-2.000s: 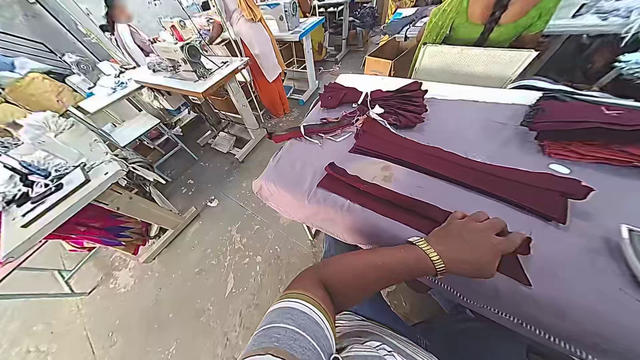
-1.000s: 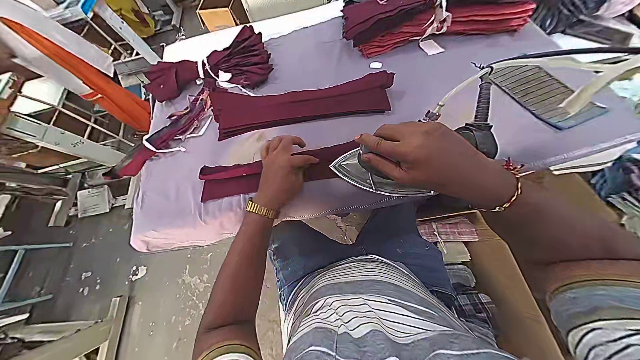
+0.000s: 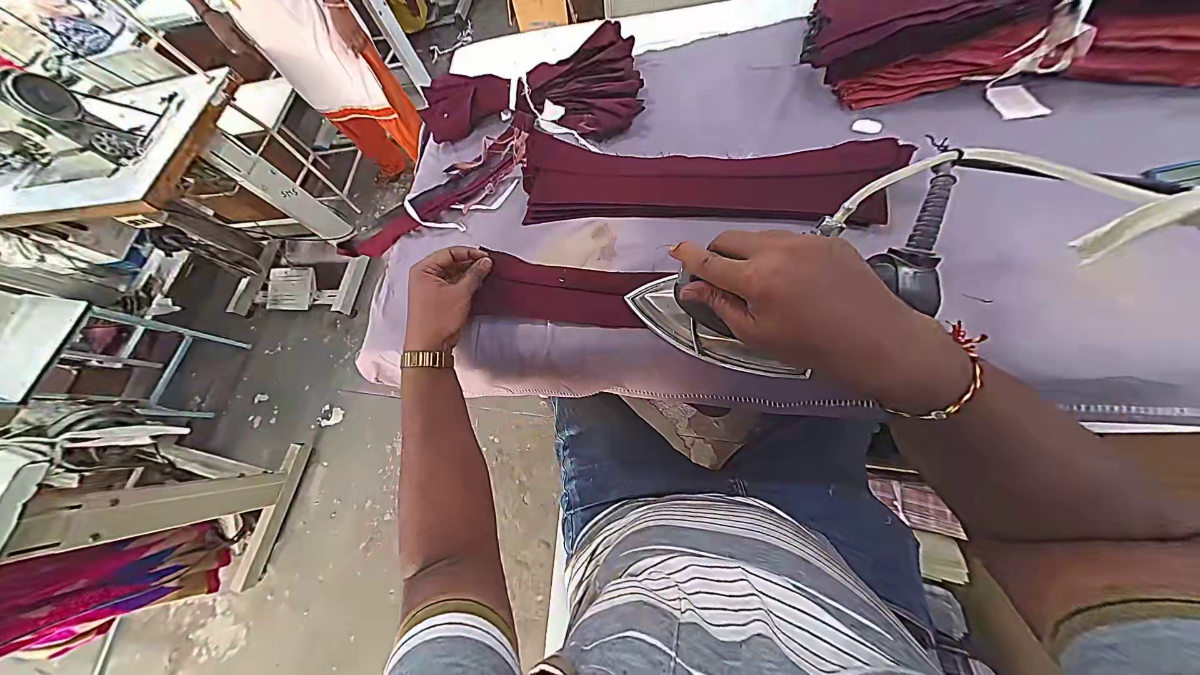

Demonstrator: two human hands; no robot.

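My right hand (image 3: 797, 300) grips the handle of a steam iron (image 3: 727, 347), whose soleplate lies over the right part of a maroon fabric strip (image 3: 562, 291). My left hand (image 3: 450, 291) pinches the strip's left end between thumb and fingers. The strip lies flat on the padded, cloth-covered ironing table (image 3: 1012, 309), with its right part hidden under the iron and hand. Beyond it, a layered stack of maroon fabric pieces (image 3: 703, 183) lies roughly parallel to the strip. A tied maroon bundle (image 3: 591, 89) sits at the far left, beside a narrow tied bundle of scraps (image 3: 455, 197).
Thick tied stacks of maroon and red fabric (image 3: 937, 56) lie at the far right. A pale hose (image 3: 1031, 159) runs from the iron to the right. At left stand a sewing machine table (image 3: 178, 141) and metal frames. A person in orange and white (image 3: 319, 66) is beyond the table.
One second ago my left hand pressed on the strip nearer the iron; now it holds the left end. Two seconds ago only my left hand was in view, without the iron.
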